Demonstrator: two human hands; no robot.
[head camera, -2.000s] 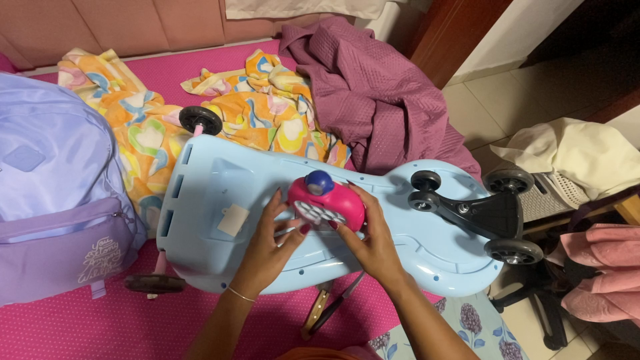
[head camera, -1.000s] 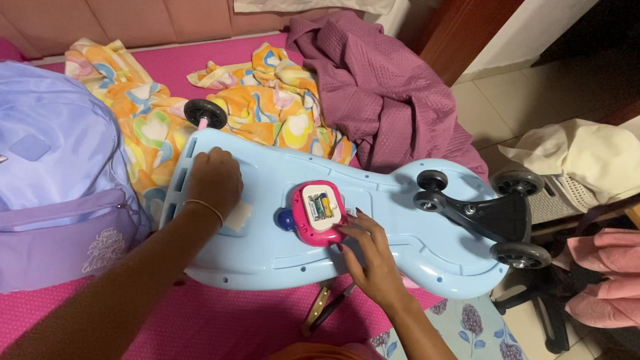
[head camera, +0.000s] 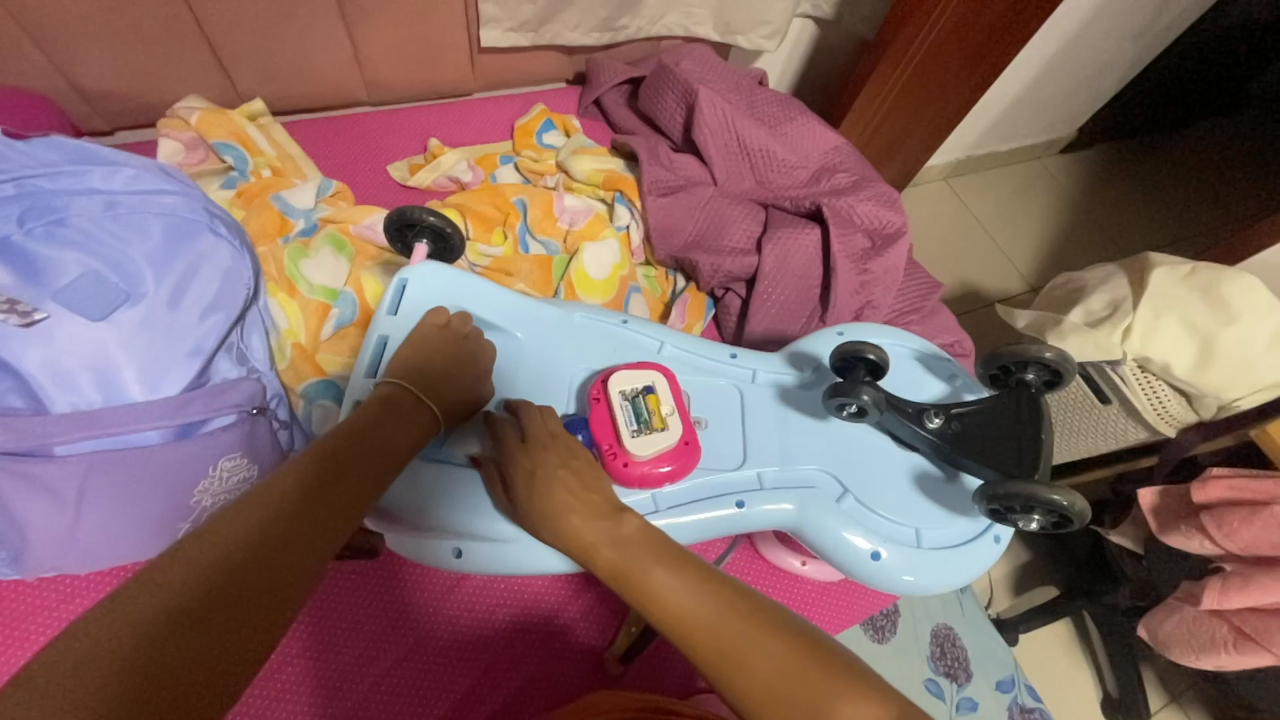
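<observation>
A light blue plastic ride-on toy (head camera: 790, 400) lies upside down, its black wheels up. My left hand (head camera: 445, 365) is curled in a fist over the recess at its left end; whether it holds anything is hidden. My right hand (head camera: 545, 475) rests beside it, palm down, fingertips at the recess edge, near a pale piece that is mostly covered. Just right of that hand, a pink toy module (head camera: 660, 470) lies face down on the blue underside, its white battery compartment (head camera: 645, 412) uncovered with batteries inside. A blue knob (head camera: 580, 430) sticks out at its left.
A lilac backpack (head camera: 120, 290) stands at the left. An orange patterned blanket (head camera: 330, 250) and a purple quilted cover (head camera: 740, 190) lie behind the toy on the pink bed. A knife-like handle (head camera: 630, 640) shows near the front. Cloths hang at the right.
Two seconds ago both hands held the pink module; it now lies battery side up on the toy. Since one second ago, my right hand has moved left from the module to beside my left hand.
</observation>
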